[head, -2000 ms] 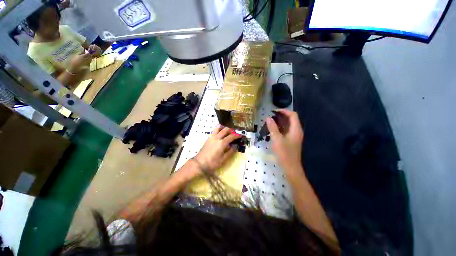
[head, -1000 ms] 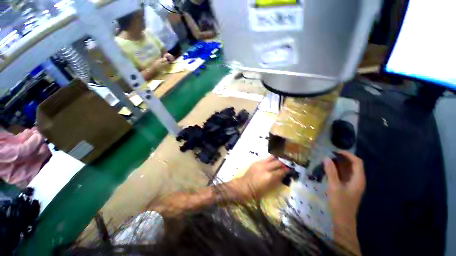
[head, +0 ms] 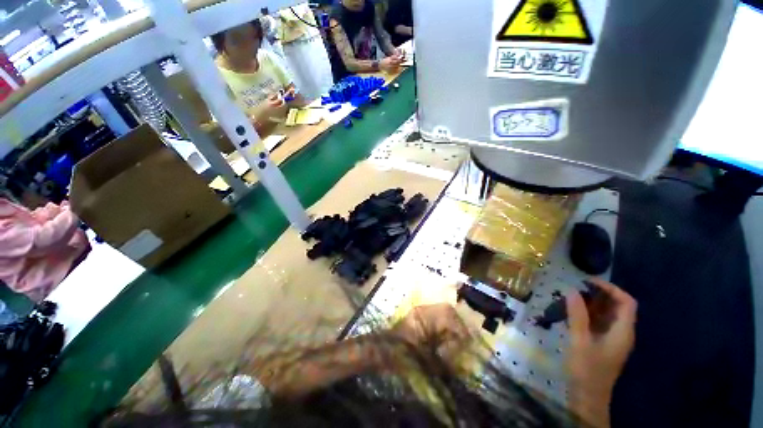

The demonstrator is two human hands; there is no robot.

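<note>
A black plastic part (head: pixel 487 307) lies on the perforated plate (head: pixel 529 349) at the open end of the taped carton (head: pixel 520 230). My right hand (head: pixel 604 328) holds another black part (head: pixel 553 311) by its right end, just right of the first and over the plate. My left hand (head: pixel 435 328) is below and left of the part at the carton, apart from it. Strands of hair cover much of this hand and its fingers are blurred, so its grip is unclear. The laser head (head: pixel 552 100) hangs above the carton.
A heap of black parts (head: pixel 364 234) lies on brown cardboard (head: pixel 284 280) to the left. A black mouse (head: pixel 591 247) is right of the carton. A green conveyor (head: pixel 335 175), an open box (head: pixel 151 196) and several people are beyond. A monitor (head: pixel 724 109) is upper right.
The view has swung left and up. My left hand has drawn back from the part at the carton, which now lies uncovered. My right hand still holds its part beside the carton.
</note>
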